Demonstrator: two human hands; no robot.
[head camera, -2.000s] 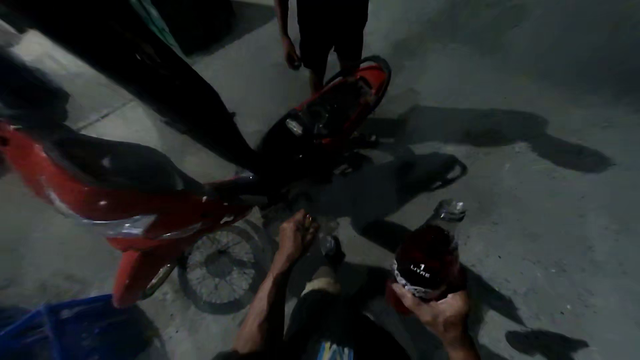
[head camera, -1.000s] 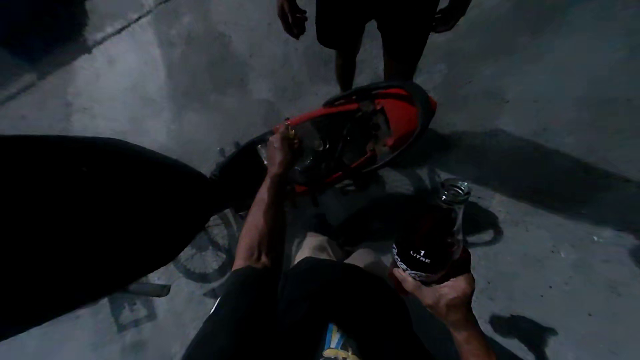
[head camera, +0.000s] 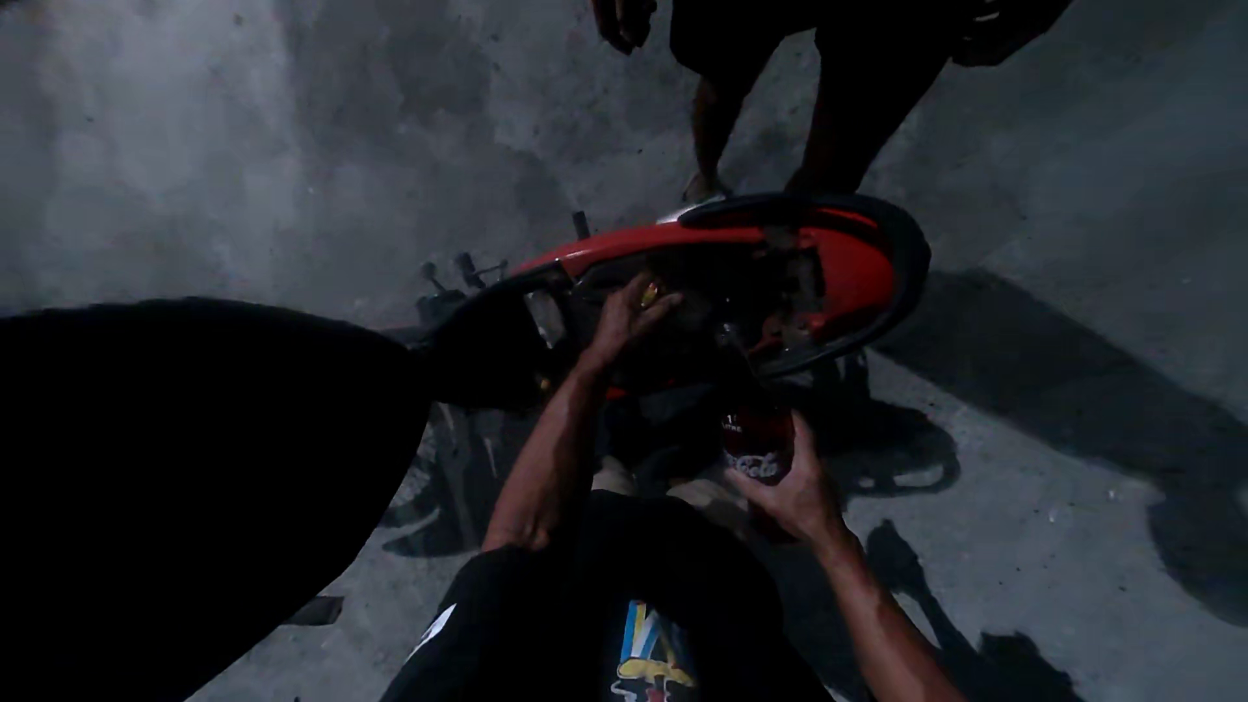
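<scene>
A red motorcycle (head camera: 858, 268) stands in front of me, its seat (head camera: 214, 439) raised toward the left and the dark bay under it uncovered. My left hand (head camera: 634, 310) is over that bay, with something small and yellowish at its fingers; what it is, or whether it is a ring, I cannot tell. My right hand (head camera: 795, 487) grips a glass one-litre Coca-Cola bottle (head camera: 759, 444) filled with dark red liquid. The bottle is tilted, its neck pointing toward the bay; the mouth is hard to make out in the dark.
Another person (head camera: 760, 58) stands barefoot just beyond the motorcycle, both hands hanging near the top edge. Handlebar or footrest parts (head camera: 458, 273) stick out at the far side. Long shadows fall on the concrete floor (head camera: 1053, 409) at the right. The light is dim.
My right hand has brought the bottle in from the right to the motorcycle's near edge and tilted it. My left hand has stayed by the bay since one second ago. The view has shifted.
</scene>
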